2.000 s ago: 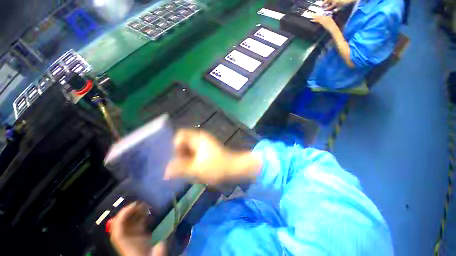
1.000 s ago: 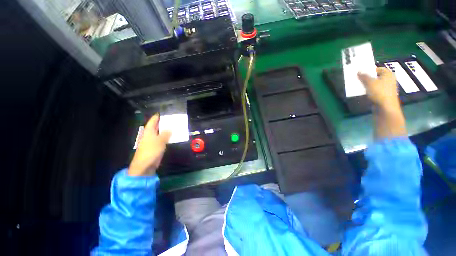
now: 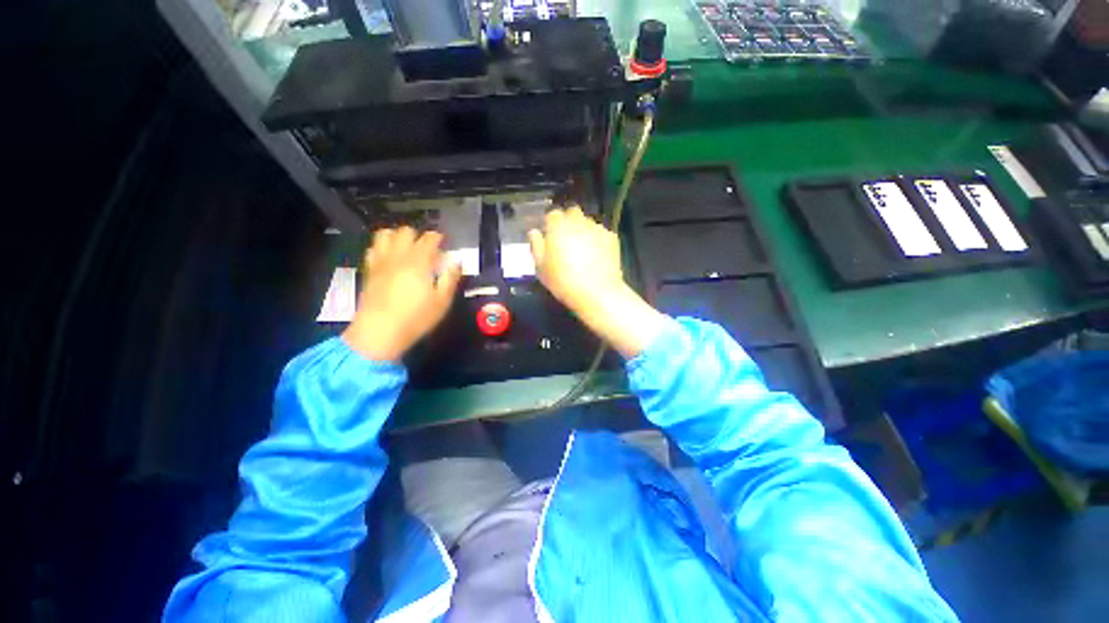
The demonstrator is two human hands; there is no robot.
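Two white-backed smartphones lie side by side at the front of the black press (image 3: 456, 134), a dark strip between them. My left hand (image 3: 405, 290) is on the outer edge of the left smartphone (image 3: 462, 258), fingers curled over it. My right hand (image 3: 581, 262) is on the outer side of the right smartphone (image 3: 518, 258), thumb and fingers at its edge. My fingers hide parts of both phones. The red emergency stop button (image 3: 493, 319) shows below them; the green buttons are not visible.
An empty black phone tray (image 3: 711, 286) lies right of the press. Beyond it, another tray (image 3: 827, 231) holds three white phones, with its left pocket bare. An air hose (image 3: 623, 201) hangs from the regulator (image 3: 648, 55). A white slip (image 3: 337, 296) lies at the press's left edge.
My right hand has brought a smartphone from the right-hand tray to the press front. My left hand's phone now lies further in, beside it. The view has shifted slightly.
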